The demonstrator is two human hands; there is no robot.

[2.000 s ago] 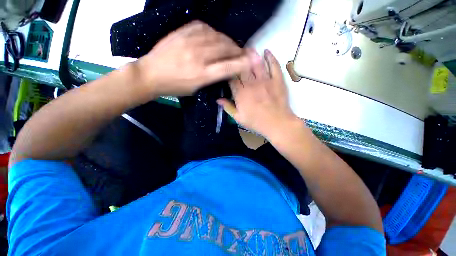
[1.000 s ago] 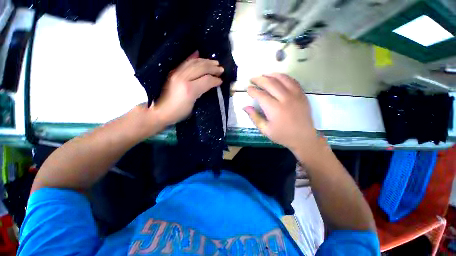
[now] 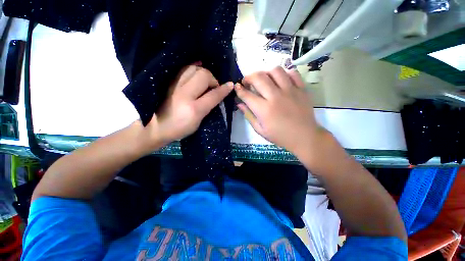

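A black sparkly garment panel [image 3: 173,35] lies over the white tabletop and hangs over its front edge towards my lap. My left hand [image 3: 191,102] rests on the panel, its thumb and index finger pinching the cloth at a seam edge. My right hand [image 3: 278,104] meets it there, its fingertips closed on the same edge beside the left fingertips. A narrow pale strip shows along the edge just below the fingers. The exact fold between the fingertips is hidden.
The cream sewing machine head [image 3: 336,25] stands at the upper right, close beyond my right hand. Black sparkly pieces [image 3: 433,130] lie at the far right of the table [image 3: 357,127]. A blue basket [image 3: 428,196] sits on an orange-red stool [image 3: 448,229] at lower right.
The panel has come from the upper left to lie in front of me. My right hand, apart from the cloth a second ago, has moved left and taken hold of the edge beside my left hand.
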